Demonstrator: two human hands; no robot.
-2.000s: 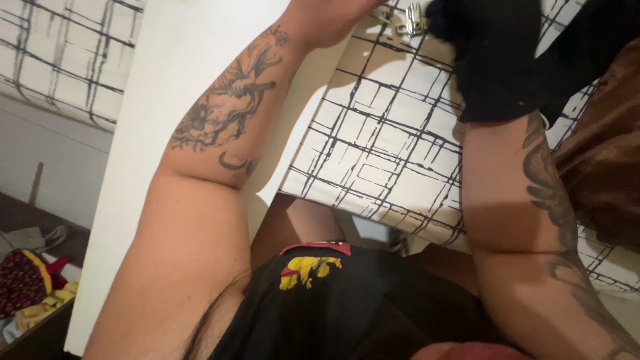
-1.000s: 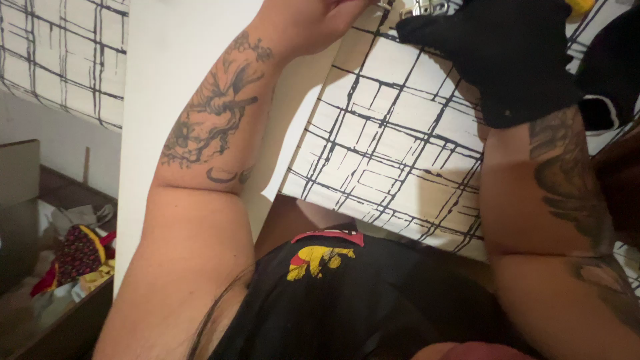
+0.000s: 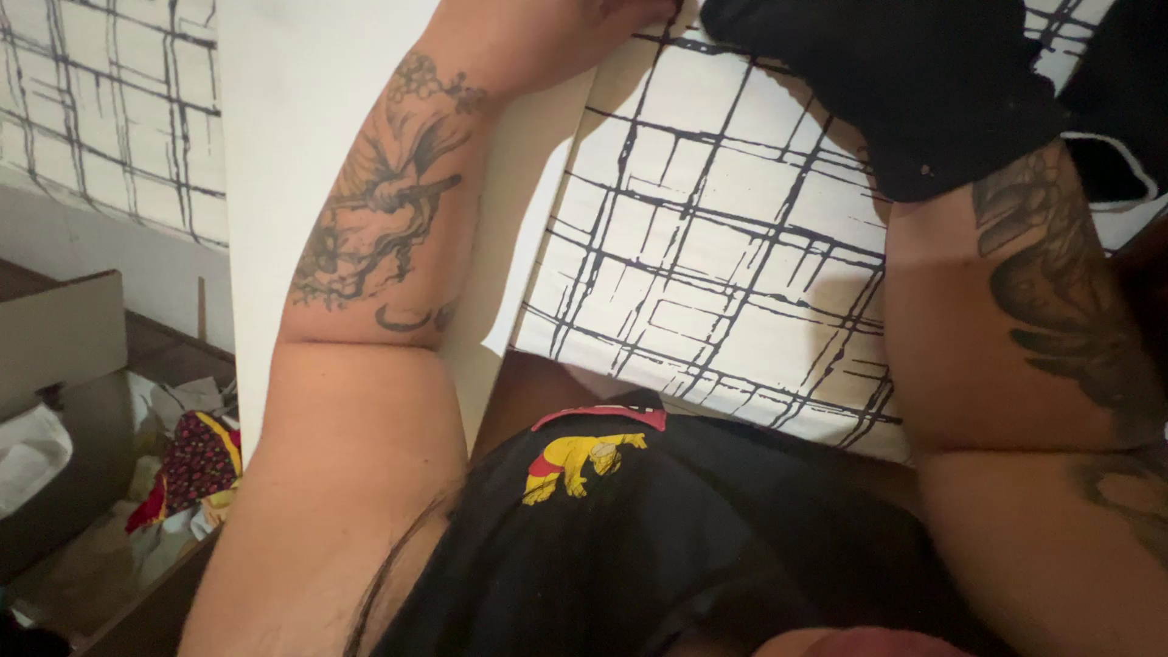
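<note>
At the top edge is my left hand (image 3: 611, 32), with its fingertips mostly cut off by the frame. It reaches over the edge of a surface covered in white material with black crossing lines (image 3: 721, 237). Black fabric (image 3: 894, 82) hides my right hand from the wrist up, just right of the left hand; whether it is a glove or a loose cloth is unclear. What either hand holds cannot be seen.
A pale board or tabletop (image 3: 283, 119) runs under my left arm. An open box or drawer (image 3: 64, 338) with scraps and a red-and-yellow patterned cloth (image 3: 196, 461) is at lower left. More black fabric (image 3: 1118, 109) with a white edge lies at right.
The small metal part seen near my hands at the top in both earlier frames is out of view. A brown fabric at the right, visible two seconds ago, has mostly left the view.
</note>
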